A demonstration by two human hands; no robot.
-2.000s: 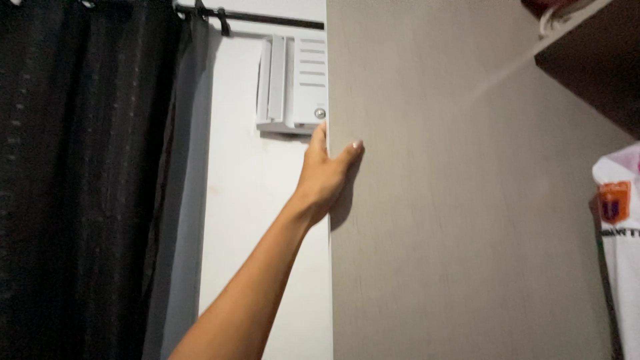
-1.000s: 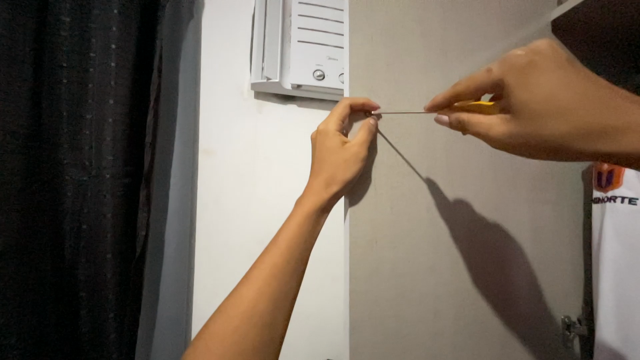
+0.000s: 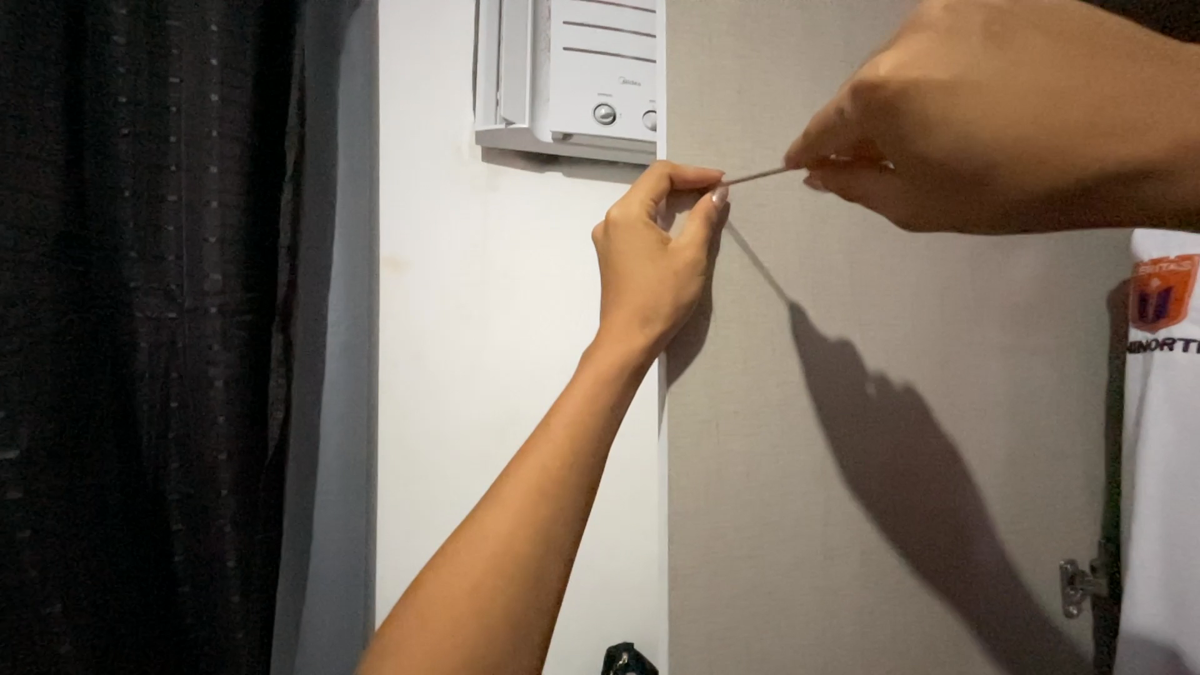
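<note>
My left hand is at the free edge of a cabinet door panel, thumb and forefinger pinched around the tip of a thin metal shaft. Whether a small screw or other part sits between these fingertips cannot be told. From the upper right, my right hand grips the other end of the shaft, which looks like a slim screwdriver; its orange handle is mostly hidden in the fist. Both hands cast shadows on the grey-beige panel.
A white air conditioner is on the wall behind the door edge. A dark curtain hangs at left. A metal hinge and a white printed garment are at right. A small black object shows at the bottom.
My right hand, out of view two seconds ago, came in holding the tool. My left fingers, spread on the door edge then, are now pinched at the shaft's tip. The shaft tilts more than one second ago.
</note>
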